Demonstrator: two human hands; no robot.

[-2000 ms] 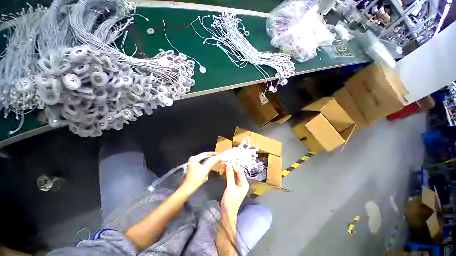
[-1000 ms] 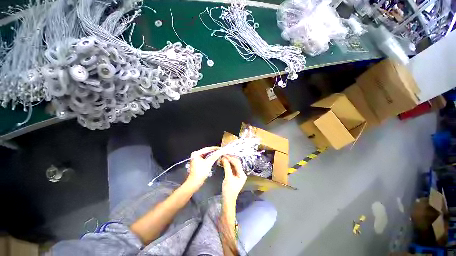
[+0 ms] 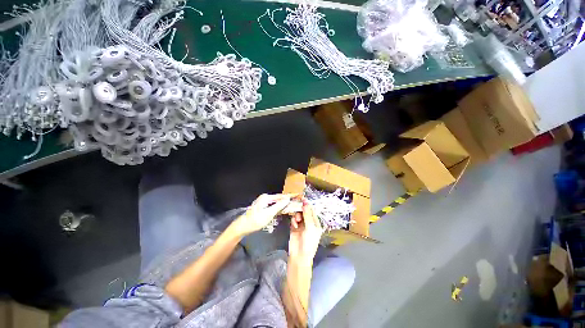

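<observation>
A white cable bundle (image 3: 330, 208) with many small pale tips fans out to the right from my two hands, over the open carton (image 3: 339, 177). My left hand (image 3: 262, 213) pinches the bundle's left part, and a few pale ends hang just below its fingers. My right hand (image 3: 306, 229) grips the bundle from below, right beside my left fingertips. The fingers hide the pinched part. Cables inside the carton cannot be told apart from the held bundle.
A large cable pile with round ends (image 3: 128, 106) hangs over the edge of the green bench (image 3: 240, 32). A smaller cable bunch (image 3: 321, 54) and a clear plastic bag (image 3: 401, 32) lie to its right. Open cartons (image 3: 428, 165) stand on the floor at right.
The single strand that stuck out to the left of my left hand no longer shows there. The bundle's tips now spread further right, and my right hand has shifted slightly right.
</observation>
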